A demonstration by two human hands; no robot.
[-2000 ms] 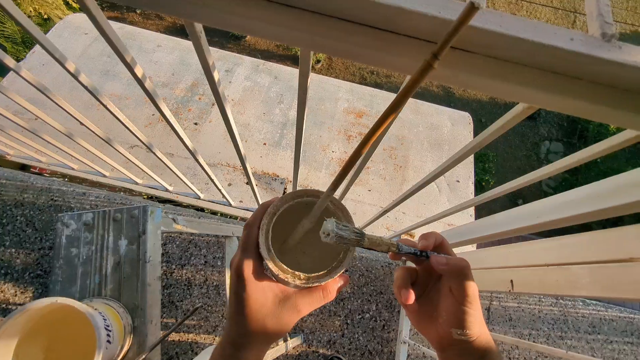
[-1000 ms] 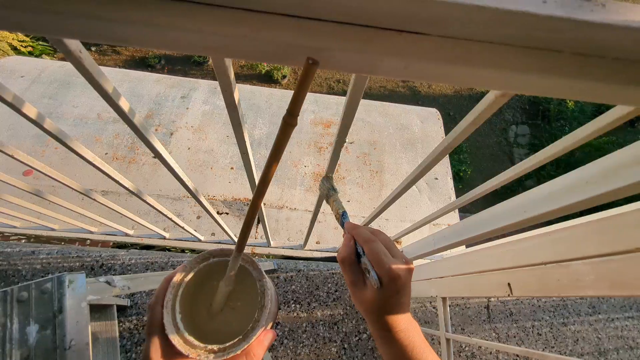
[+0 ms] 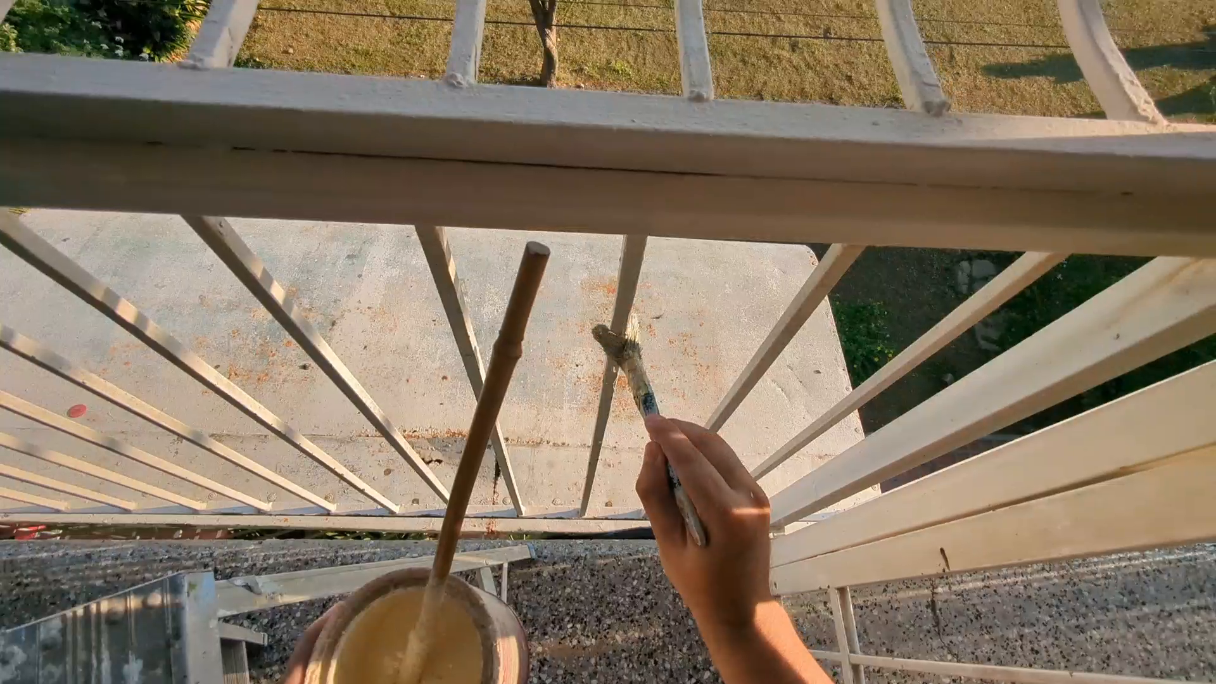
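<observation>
My right hand [image 3: 708,513] grips the handle of a paintbrush [image 3: 638,380], whose paint-coated bristles rest against a thin metal baluster [image 3: 619,304] of the railing. At the bottom edge, my left hand [image 3: 302,655] holds a round container of cream-coloured paint [image 3: 418,632]; only a few of its fingers show at the container's left side. A bamboo stick [image 3: 489,408] stands tilted in the paint, its dry upper end rising in front of the balusters.
A thick painted top rail [image 3: 608,190] crosses the view, with curved bars above it. At lower left is a metal ladder [image 3: 104,632] on the speckled floor [image 3: 589,608]. Beyond the balusters lies a stained concrete slab [image 3: 361,342], with grass farther out.
The brush was over the container two seconds ago, then moved to the baluster. Since one second ago the bristles sit higher up the baluster. The view has shifted toward the top rail.
</observation>
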